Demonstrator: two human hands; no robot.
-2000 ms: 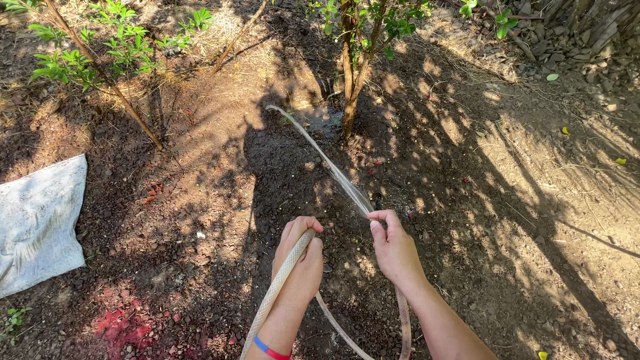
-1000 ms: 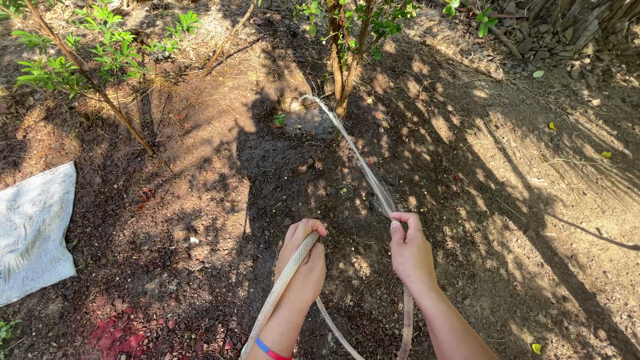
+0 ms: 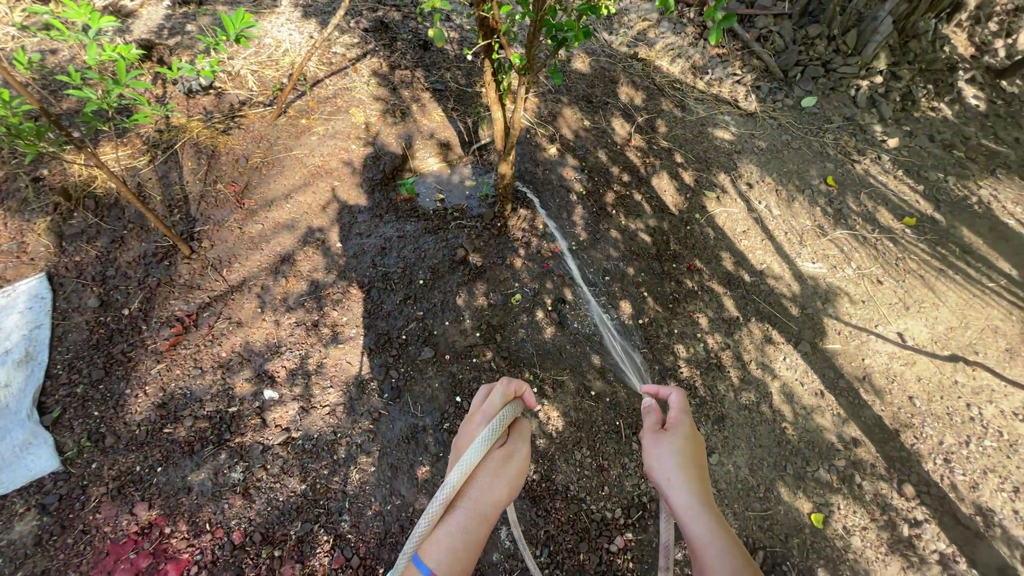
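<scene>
My left hand [image 3: 494, 448] is closed around a pale braided garden hose [image 3: 454, 482], which runs down along my forearm. In my right hand [image 3: 672, 444] is the hose's outlet end, mostly hidden by my fingers and thumb. A jet of water [image 3: 588, 292] sprays from it up and to the left, reaching the soil just right of the base of a small tree [image 3: 506, 172]. Left of that trunk lies a puddle [image 3: 452, 188]. A thinner-looking stretch of hose [image 3: 522, 538] hangs between my forearms.
A white sheet or sack [image 3: 22, 384] lies on the ground at the left edge. A leaning thin stem [image 3: 108, 172] and leafy green plants [image 3: 100, 80] stand at the upper left. Stones [image 3: 832, 72] are piled at the upper right. Reddish patches [image 3: 140, 552] mark the soil at lower left.
The water jet has moved from the puddle left of the trunk to the soil on the trunk's right side. Both hands still hold the hose.
</scene>
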